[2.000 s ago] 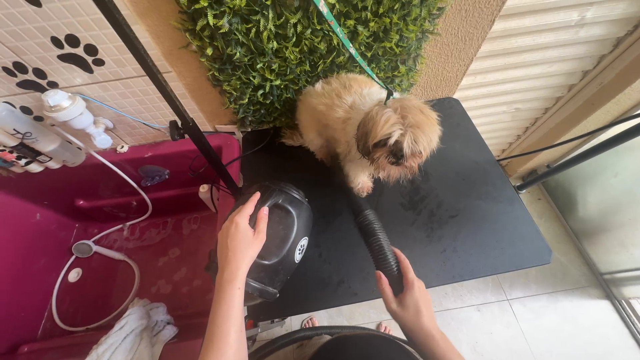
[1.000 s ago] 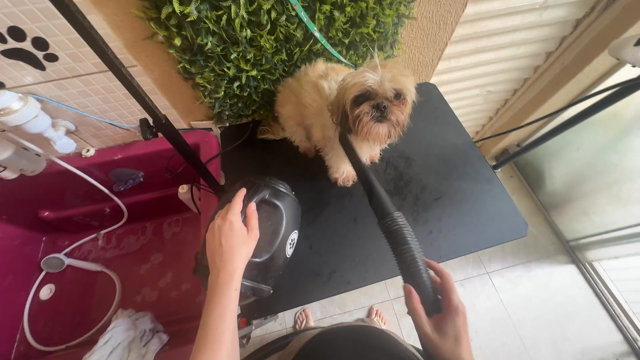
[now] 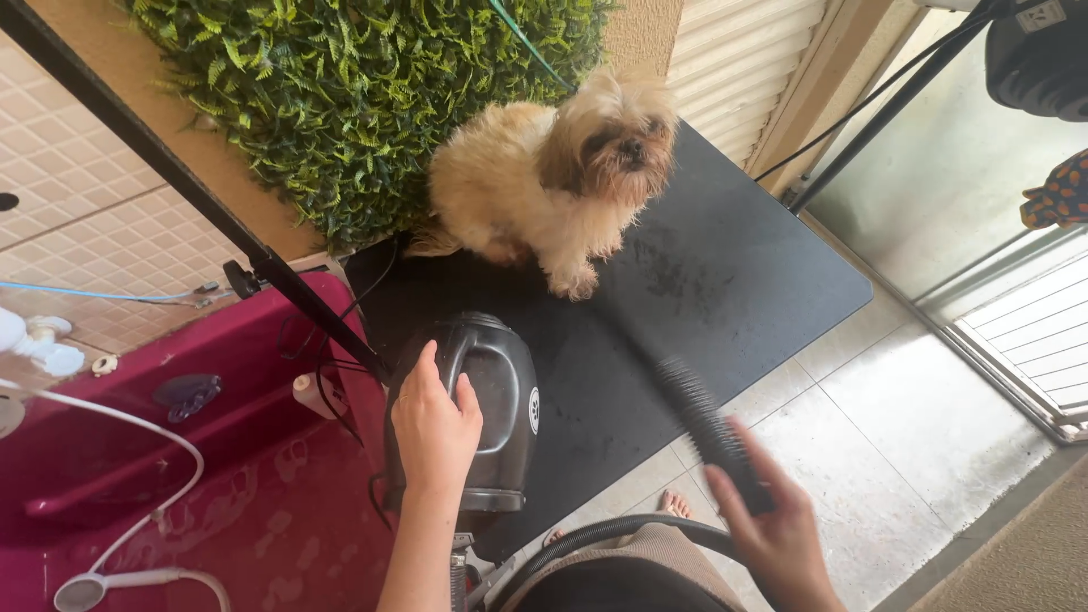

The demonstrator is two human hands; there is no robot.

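A tan, long-haired dog (image 3: 510, 170) sits on the black grooming table (image 3: 756, 246), its face turned toward the camera. A green leash (image 3: 531, 42) runs up from its neck. My right hand (image 3: 769, 510) is closed around the ribbed black dryer hose (image 3: 693, 404), whose blurred nozzle points at the table just below the dog's front paws. On the handle area of the black dryer body (image 3: 506, 399) rests my left hand (image 3: 438, 416), thumb and fingers apart. The dryer body stands at the table's near left corner.
A magenta tub (image 3: 289, 476) with a white shower head (image 3: 81, 592) lies to the left. A black grooming-arm post (image 3: 170, 161) slants past the tub's edge. Artificial foliage (image 3: 357, 102) covers the wall behind the dog. Another black device (image 3: 1041, 64) hangs at upper right.
The dog first faced down toward the right and now looks up toward the camera. The nozzle, near the dog's chest a second ago, is now lower and away from its fur.
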